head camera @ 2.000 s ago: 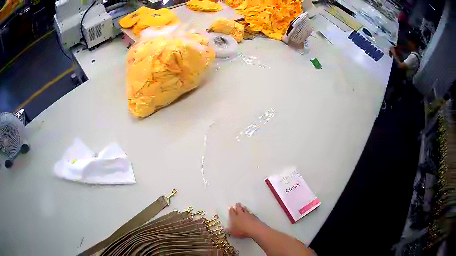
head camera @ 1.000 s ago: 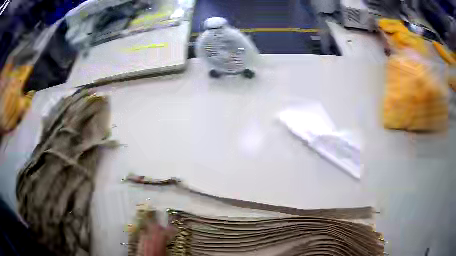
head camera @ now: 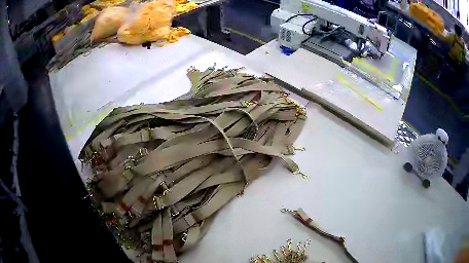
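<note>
A large loose heap of khaki-tan webbing straps with gold metal ends lies on the white worktable. Gold snap hooks of another group of straps show at the bottom edge; the rest of that group is cut off. A single strap lies apart to the right of the heap, with a gold hook at its left end, and runs out at the bottom edge. Neither of my hands is in the picture.
A small white fan stands at the right. A sewing machine and its table are behind. Orange-yellow bundles lie at the far left. A blurred white piece and an orange patch show at the lower right.
The view has swung left, from the yellow bag and booklet to the strap heap. The hand seen at the neat strap row has left the picture.
</note>
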